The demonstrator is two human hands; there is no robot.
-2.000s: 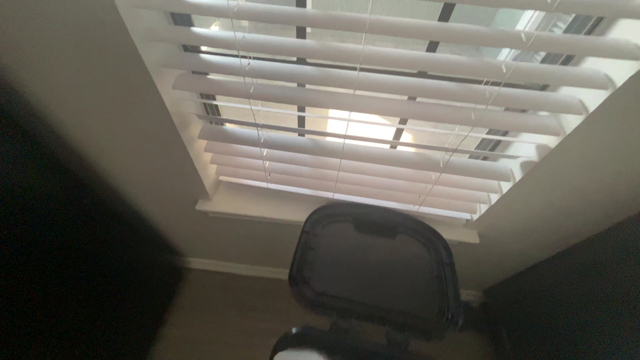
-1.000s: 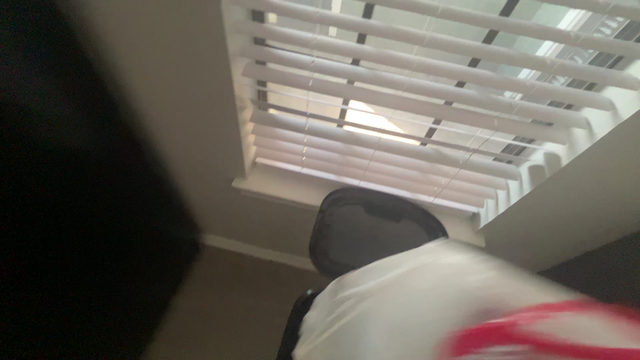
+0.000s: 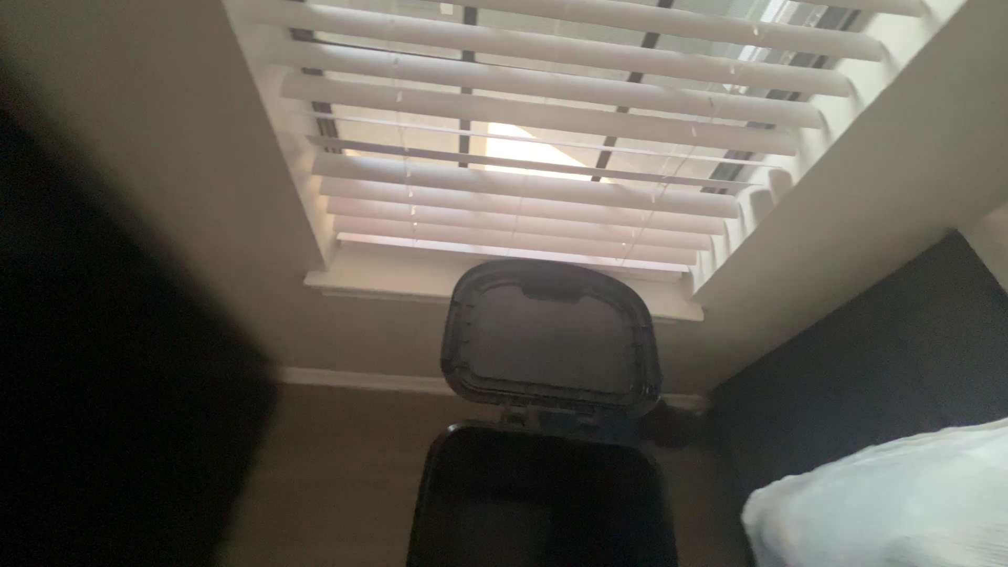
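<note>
A dark trash can (image 3: 543, 504) stands at the bottom middle of the head view, and its hinged lid (image 3: 551, 335) is raised against the wall below the window. Inside, the can looks dark, and its contents cannot be made out. A white plastic bag (image 3: 890, 504), blurred and bulging, shows at the lower right edge, to the right of the can and apart from it. Neither of my hands is in view, so what holds the bag is hidden beyond the frame.
A window with white slatted blinds (image 3: 535, 110) and a white sill (image 3: 386, 276) lies behind the lid. A dark surface (image 3: 102, 378) fills the left side; a dark panel (image 3: 866, 339) stands at right. Wood-look floor (image 3: 339, 472) shows beside the can.
The white bag, low in front of the can one second ago, has moved to the right edge. The can's dark opening now shows. Red on the bag, seen earlier, is out of view.
</note>
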